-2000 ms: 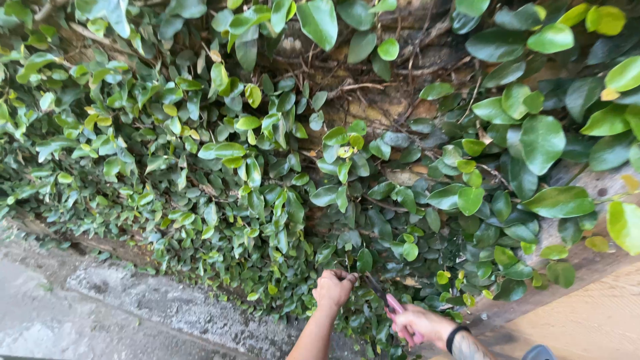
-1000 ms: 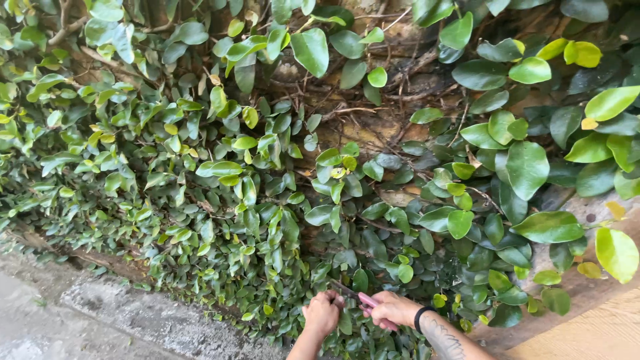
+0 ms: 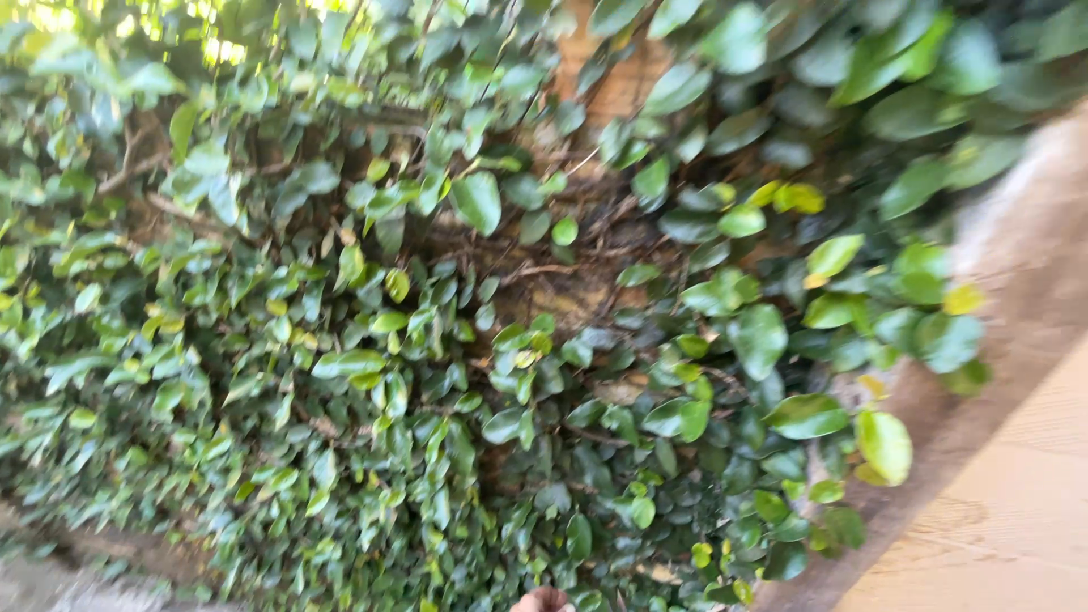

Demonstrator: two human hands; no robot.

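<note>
Leafy climbing vines (image 3: pixel 408 365) cover a wall, their leaves green with a few yellow ones. At the bottom edge of the head view, only a small part of a hand (image 3: pixel 542 600) shows, right against the lower leaves; from its place it seems to be my left hand. Its fingers are mostly cut off, so what it holds is hidden. My right hand and the pink-handled cutting tool are out of the frame.
Bare wall surface (image 3: pixel 552 297) and thin brown stems show between the leaves. A pale stone or concrete edge (image 3: pixel 977 382) slants down the right side, beside a tan surface (image 3: pixel 1003 501). Grey paving (image 3: pixel 76 586) lies at the lower left.
The view has tilted up. My right hand and the pink-handled tool, seen low in both earlier frames, have left the view, and only a bit of one hand remains.
</note>
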